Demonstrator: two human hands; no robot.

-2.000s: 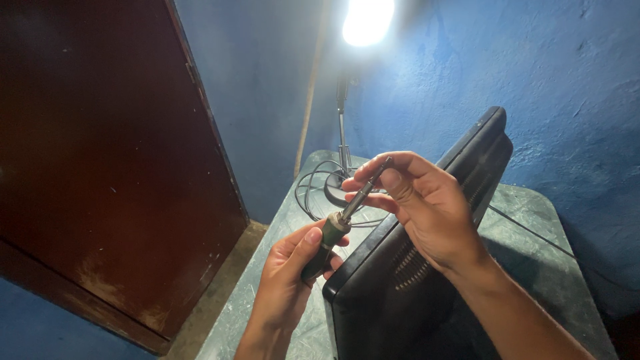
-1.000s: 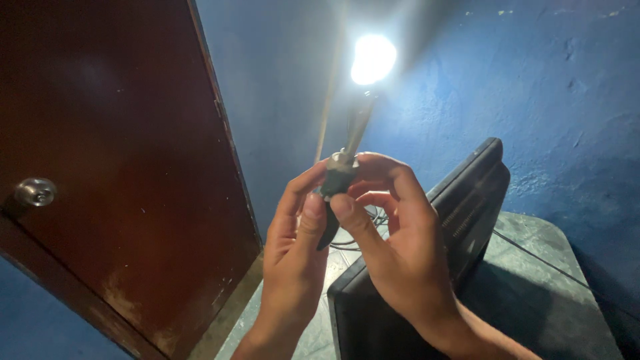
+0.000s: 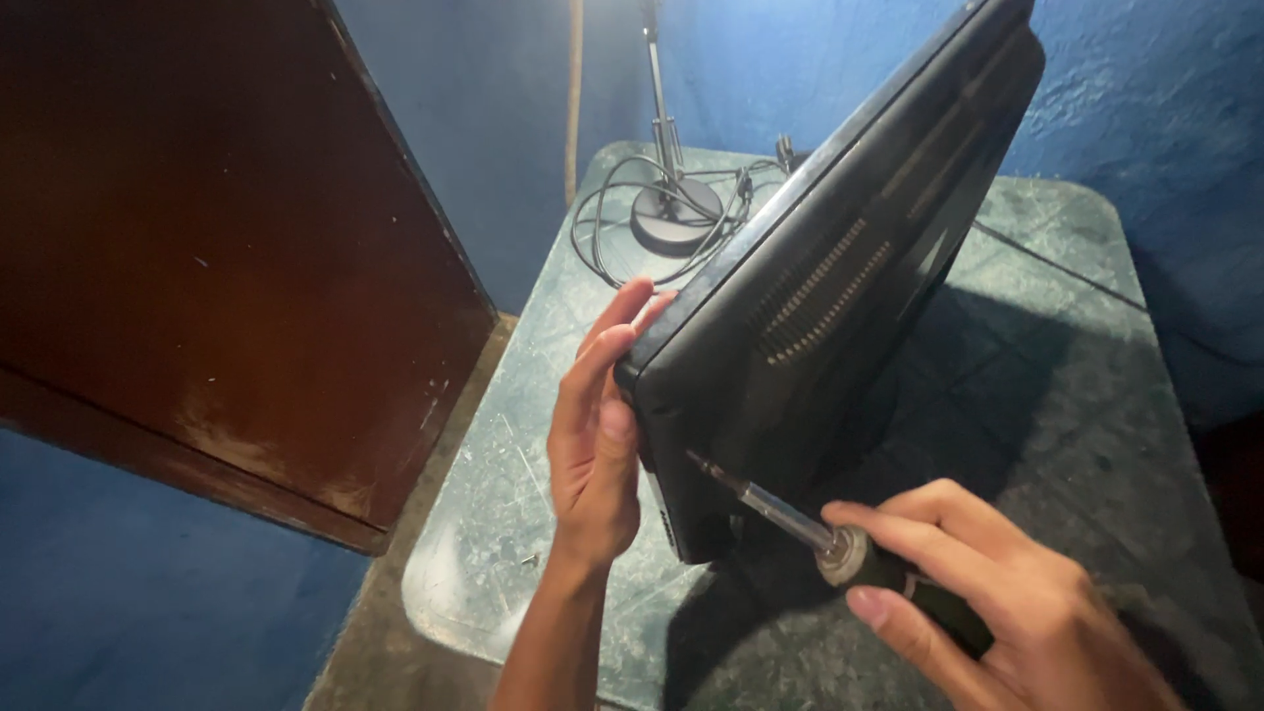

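A black flat-screen monitor or television (image 3: 750, 395) stands on the table, its vented back towards the right. My left hand (image 3: 597, 434) holds its near left edge, with the fingers on the front side and partly hidden. In my right hand (image 3: 968, 583) is a screwdriver (image 3: 790, 518) with a dark green handle and a metal shaft. Its tip points at the lower near corner of the back casing; whether it touches cannot be told.
Behind the screen, a desk lamp's round base (image 3: 676, 217) stands among looped black cables (image 3: 597, 237). The marbled green table (image 3: 484, 513) has rounded corners. A brown door (image 3: 217, 247) is at the left, a blue wall (image 3: 1155, 118) behind. A small metal piece (image 3: 530, 560) lies near the table's left edge.
Both hands were on the screwdriver. The left has let go of it and moved to the screen's edge; the right now holds the screwdriver behind the screen. The view has tilted down.
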